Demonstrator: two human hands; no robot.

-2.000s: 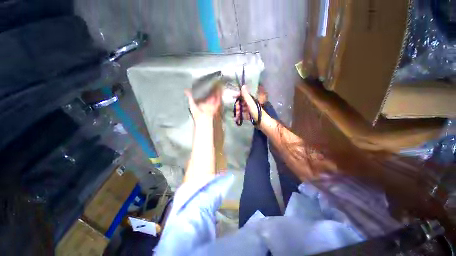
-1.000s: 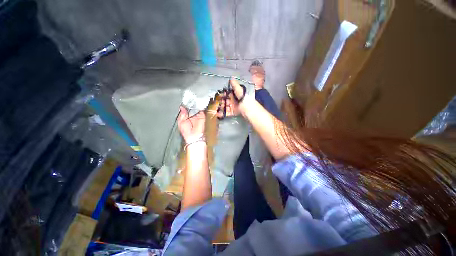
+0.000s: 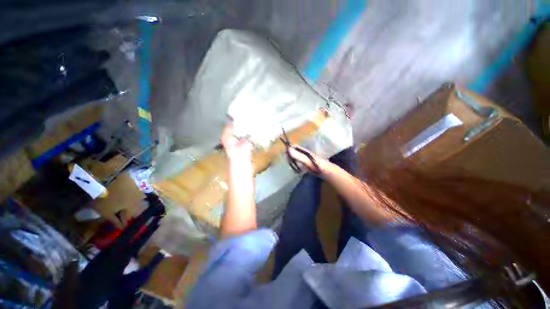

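Note:
The carton (image 3: pixel 199 178) lies in front of me, partly wrapped in a pale woven sack (image 3: pixel 244 78). A long strip of tan cardboard shows where the sack is parted. My left hand (image 3: pixel 234 143) is at the parted edge and holds the sack material, which is bright and washed out there. My right hand (image 3: pixel 306 162) holds scissors (image 3: pixel 289 151) by the dark loop handles, with the blades pointing up over the cardboard strip. Whether the blades touch anything cannot be told.
A taped tan carton (image 3: pixel 422 136) stands at the right, partly behind hanging hair. Dark bagged bundles (image 3: pixel 48 84) lie at the upper left. Small cartons, a white paper (image 3: pixel 87 181) and another person's dark sleeve or legs (image 3: pixel 117 259) are at the lower left. Blue tape marks the floor.
The view has turned, so the carton now lies slantwise. More of the tan cardboard shows between the sack edges. My hands have moved apart, and the left no longer shows its open palm.

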